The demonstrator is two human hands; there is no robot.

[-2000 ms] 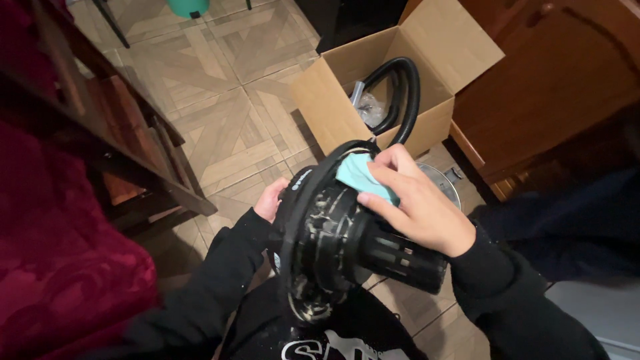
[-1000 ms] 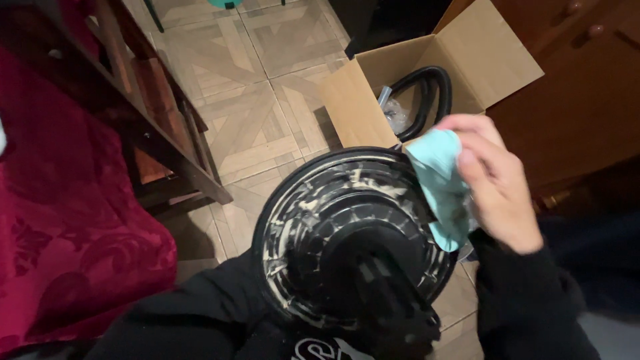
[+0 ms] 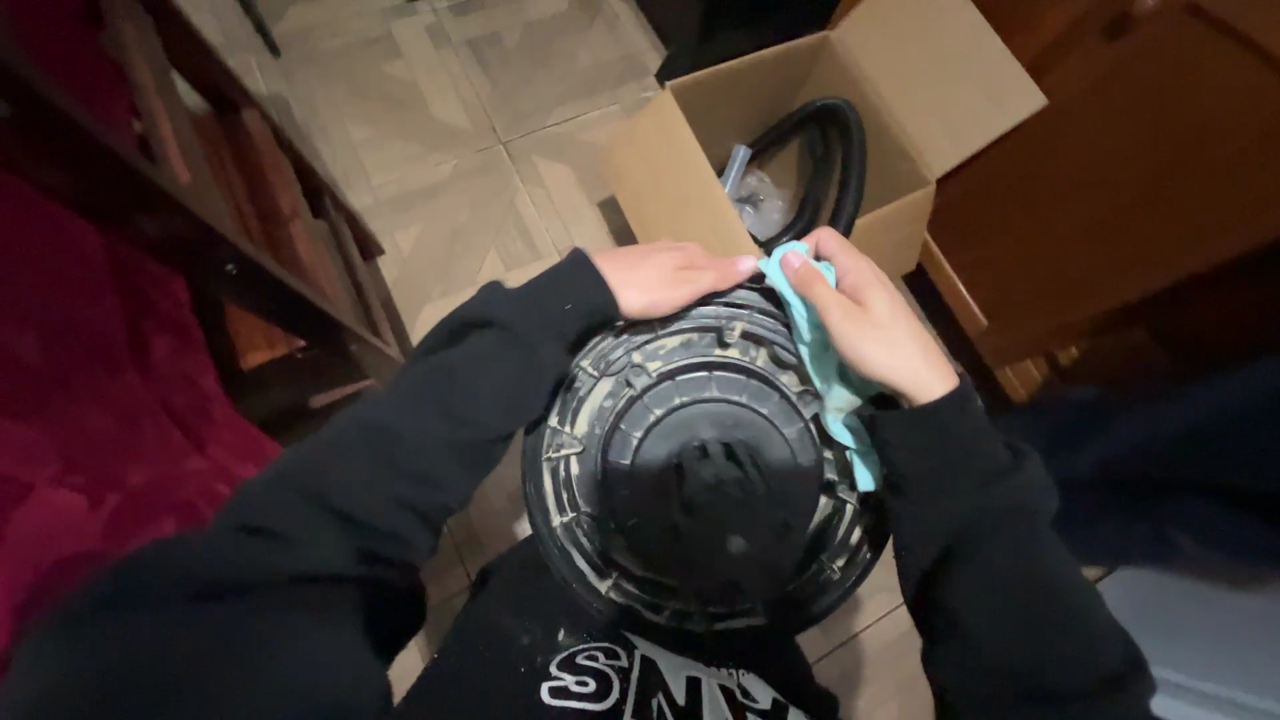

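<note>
A round black plastic part (image 3: 710, 400), perhaps the motor head of a canister vacuum cleaner, rests against my lap with its ribbed underside facing me. Pale dirt lies in the ring grooves near its rim. My left hand (image 3: 670, 277) lies on the far edge of the part, its fingertips touching the cloth. In my right hand (image 3: 868, 320) a light turquoise cloth (image 3: 815, 345) is pinched between thumb and fingers, and its loose end hangs along the right side of the rim.
Beyond the part stands an open cardboard box (image 3: 660, 170) with a black hose (image 3: 850, 165) and a clear plastic bag (image 3: 762, 205) inside. A dark wooden chair or frame (image 3: 300, 270) and red fabric (image 3: 100, 400) are at the left; wooden furniture (image 3: 1130, 200) is at the right.
My left hand, hidden one second ago, now shows on the far rim. The cloth has moved from beside the rim onto its far right edge. The part's central projection now points more toward me.
</note>
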